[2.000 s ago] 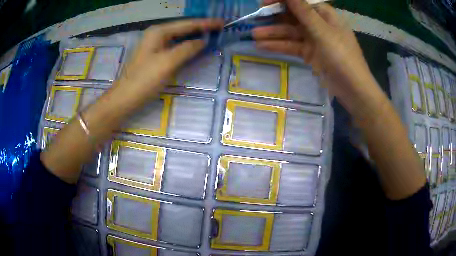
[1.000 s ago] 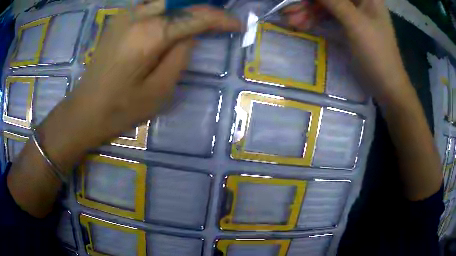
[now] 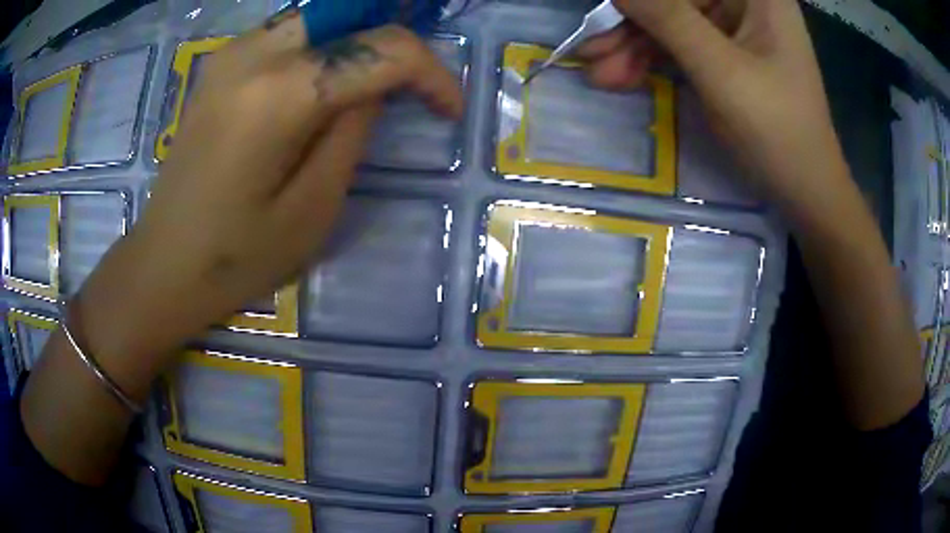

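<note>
My right hand holds a pale tool with a thin metal tip, tweezers or a pick. Its tip touches or hovers just over the left side of the top yellow frame. A small pale adhesive strip lies at that left side, just below the tip. My left hand is left of this frame, back up, over the blister tray, and holds a blue film sheet at the top edge. The fingers' grip on the film is partly hidden.
More yellow frames sit in the tray pockets, such as one below and one lower left. Another tray with frames is at the right edge. A dark surface lies between the trays.
The tool tip and the pale strip have moved down and slightly left onto the frame's left side. The view had come closer to the tray since the earliest frame.
</note>
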